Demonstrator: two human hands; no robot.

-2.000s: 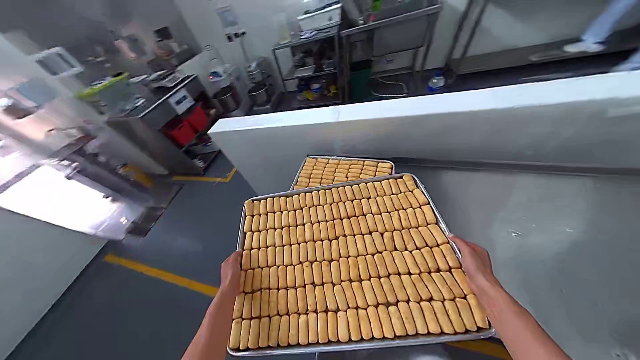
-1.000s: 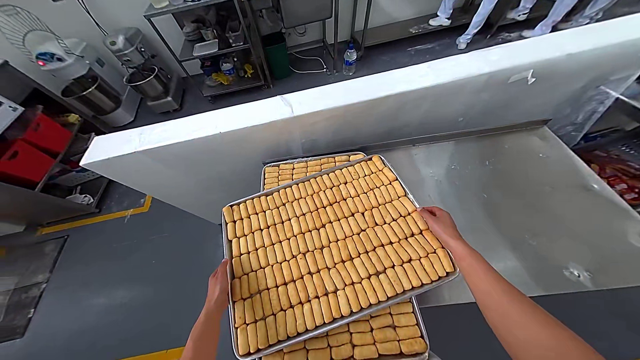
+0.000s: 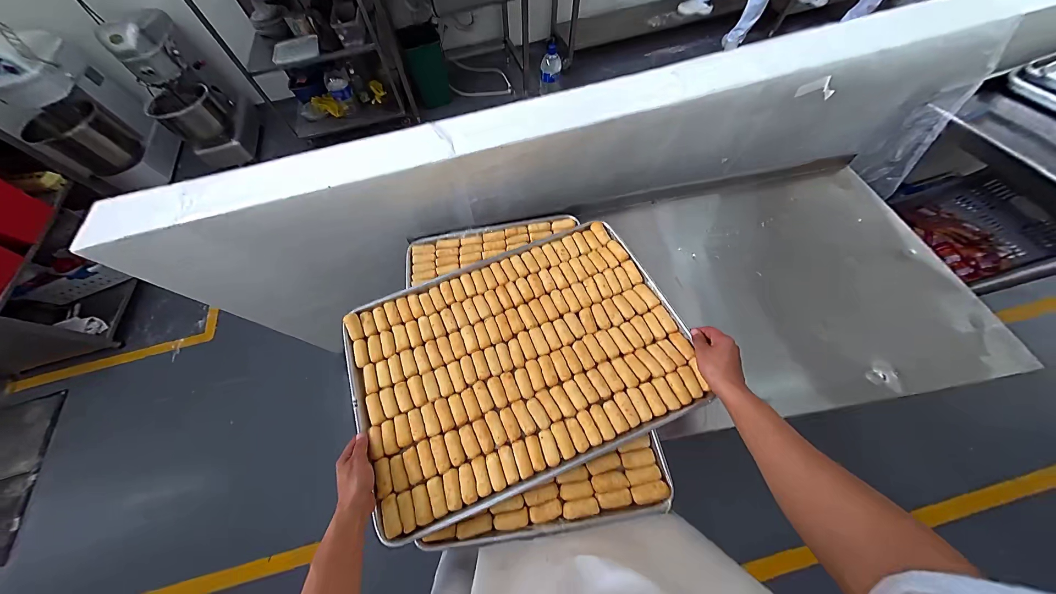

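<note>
A metal sheet tray of small finger-shaped baked rolls lies at a slant over a second tray of similar rolls, which shows at the top and bottom. My left hand grips the upper tray's left rim near its lower corner. On the right rim, my right hand holds with the thumb on top. The fingers beneath the rim are hidden on both sides. Most of the lower tray is covered. Whether the two trays touch cannot be told.
A stainless steel counter extends right of the trays, against a low white wall. Beyond stand mixers, a metal shelf, a green bin and people's legs. A crate with packages is at right.
The view has swung to the right since two seconds ago. The upper tray, held by both hands throughout, now lies slanted over the lower tray, whose near end shows below it.
</note>
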